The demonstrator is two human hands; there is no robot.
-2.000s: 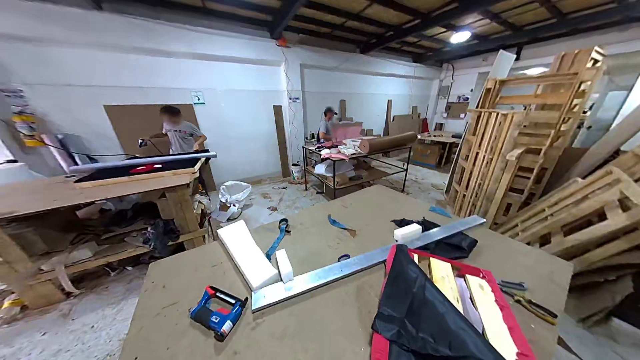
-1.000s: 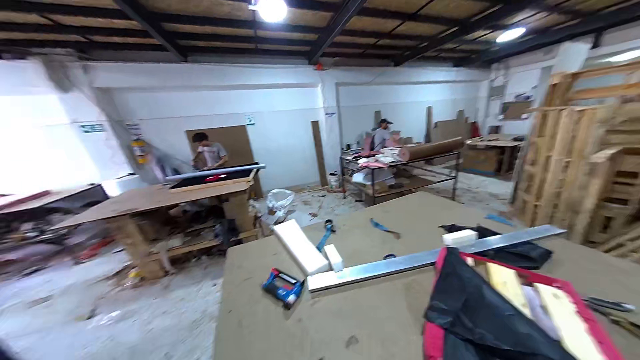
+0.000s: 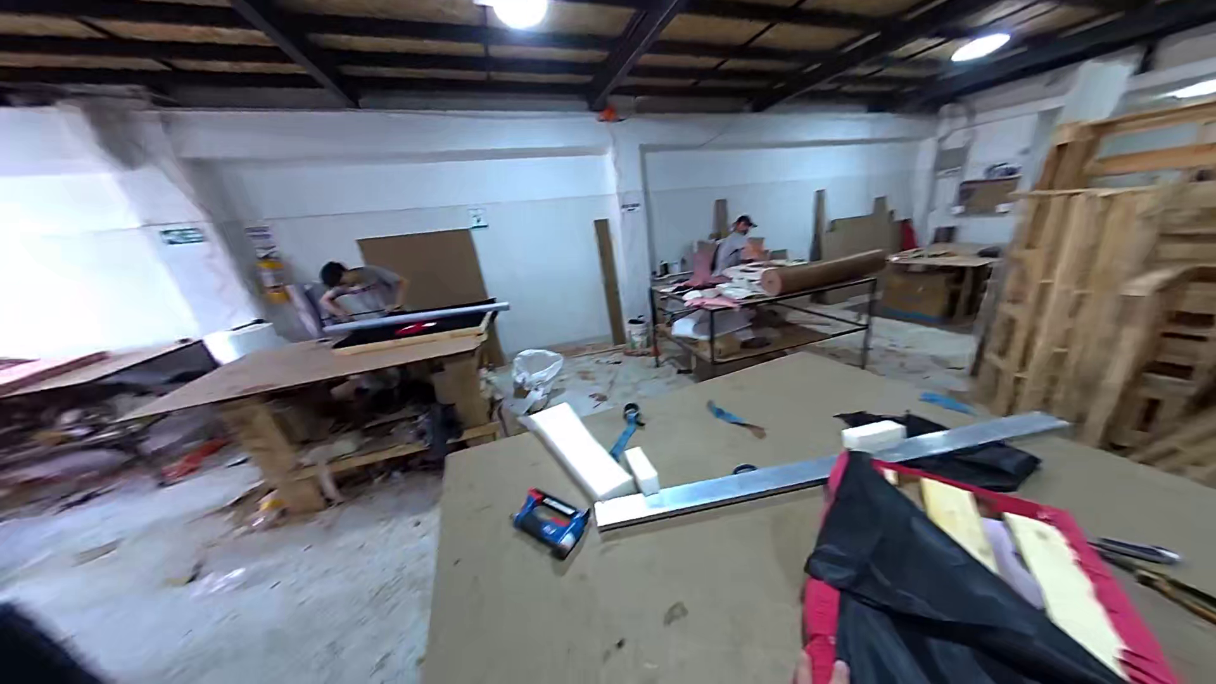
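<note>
Fingertips of one hand (image 3: pixel 822 671) show at the bottom edge, against the red fabric border of a wood-slatted frame (image 3: pixel 959 513); I cannot tell which hand, nor its grip. My other hand is not seen. Loose black fabric (image 3: pixel 912 579) drapes over the frame's left part. A blue staple gun (image 3: pixel 551 522) lies left of a long metal bar (image 3: pixel 760 483). A long white foam block (image 3: pixel 579 451) and a small one (image 3: pixel 642 470) rest by the bar's left end. Another white block (image 3: pixel 873 435) sits beside the bar, near more black fabric (image 3: pixel 988 461).
Pliers (image 3: pixel 1173 589) lie at the right on the worktable (image 3: pixel 617 608). Blue strap pieces (image 3: pixel 625 430) are near its far edge. Pallet-like wooden frames (image 3: pixel 1064 294) stand right. One person (image 3: pixel 366 288) works at another table; a second person (image 3: pixel 733 249) is behind a metal-framed table.
The view has swung left. Fingertips have come into sight at the frame's red edge. The person at the left table now bends lower over it.
</note>
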